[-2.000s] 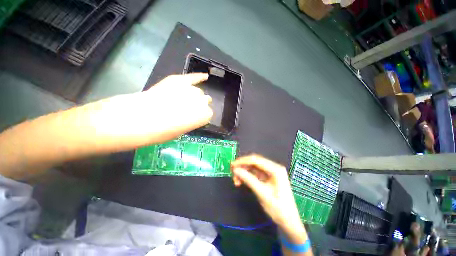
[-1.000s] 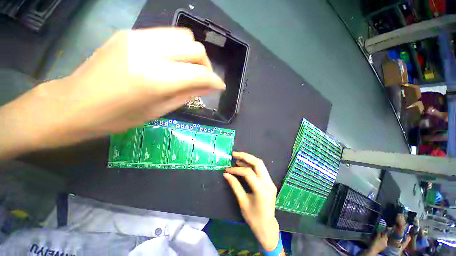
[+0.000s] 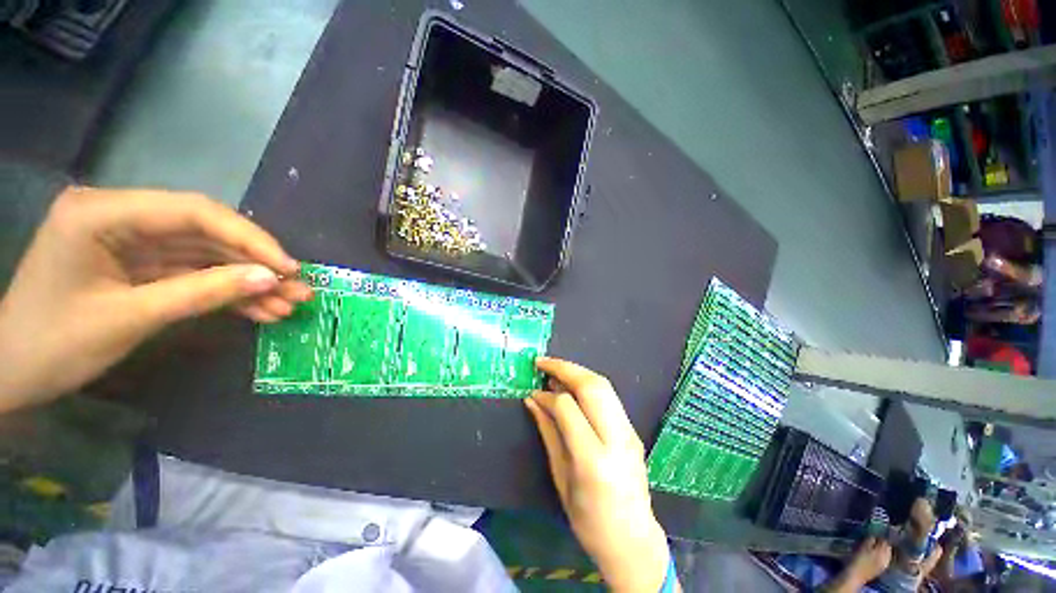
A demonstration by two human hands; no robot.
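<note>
A green PCB panel lies on the black mat, its row of holes along the far edge. My left hand is at its far left corner, thumb and forefinger pinched over the holes; a tiny metal component seems to be between the fingertips, mostly hidden. My right hand, with a blue wrist strap, holds the panel's right end between thumb and fingers. The open black component bin stands just beyond the panel, with small gold and silver components heaped in its near left corner.
An overlapped PCB stack lies at the mat's right side. Beyond it are a black slotted rack, a metal post and another person's hands. Cardboard boxes stand across the line. A black rack shows at the upper left.
My left hand has moved from over the bin to the panel's far left corner, uncovering the bin and its components. My right hand stays at the panel's right end. The view has shifted closer.
</note>
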